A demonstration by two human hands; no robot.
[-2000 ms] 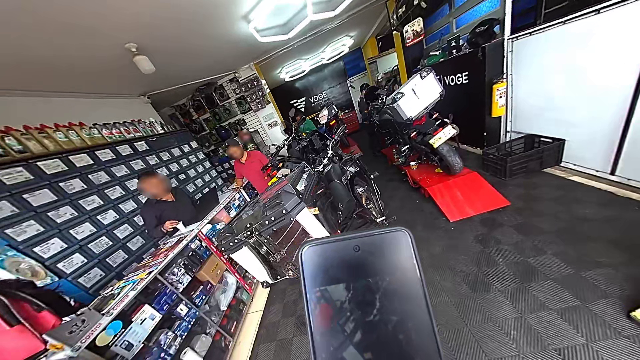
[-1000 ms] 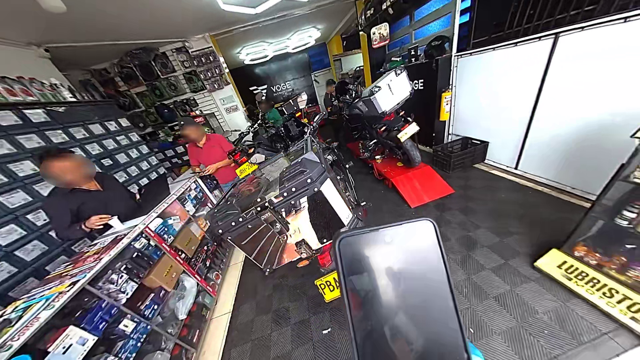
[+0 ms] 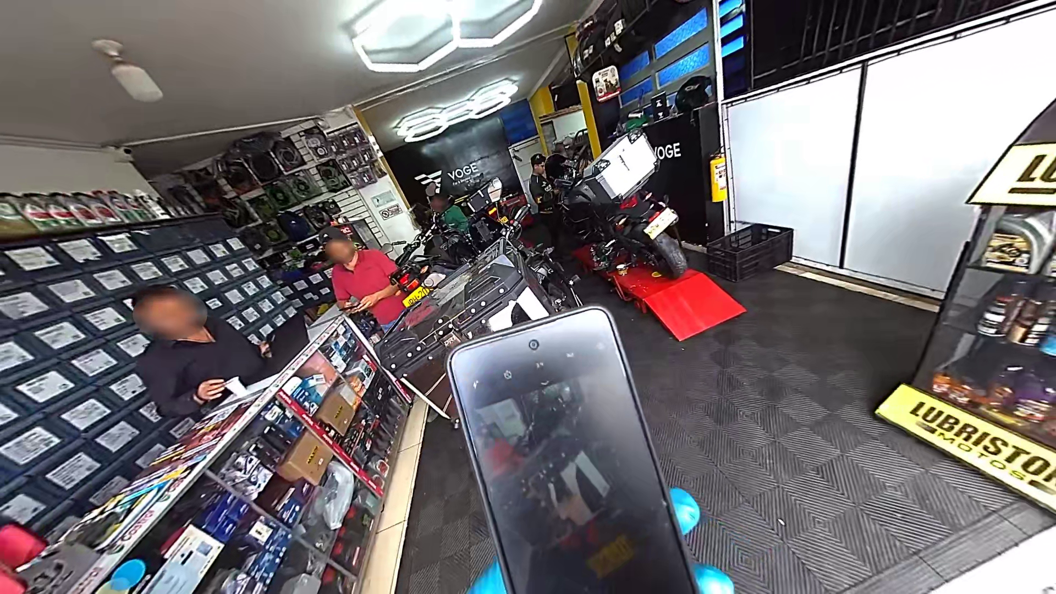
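A smartphone (image 3: 569, 462) stands upright at the lower middle of the head view, its screen facing me and showing a dim camera-like picture. Blue-gloved fingertips (image 3: 697, 540) of one hand curl round its right edge, and a bit of blue glove shows at its lower left. Which of my hands this is cannot be told for certain; the thumb side at the left and several fingers at the right suggest my left hand. My other hand is out of view. Behind the phone stands a motorcycle with metal side cases (image 3: 462, 318).
A glass display counter (image 3: 272, 412) runs along the left, with a person in dark clothes (image 3: 194, 355) behind it. Beyond is a person in a red shirt (image 3: 363, 285). A motorcycle (image 3: 631, 206) rests on a red ramp (image 3: 689, 305), near a black crate (image 3: 749, 250). A bottle display (image 3: 1006, 330) stands right.
The view has shifted, bringing the bottle display further in. Blue-gloved fingertips now show at the phone's right edge. The phone's screen now shows a dim picture.
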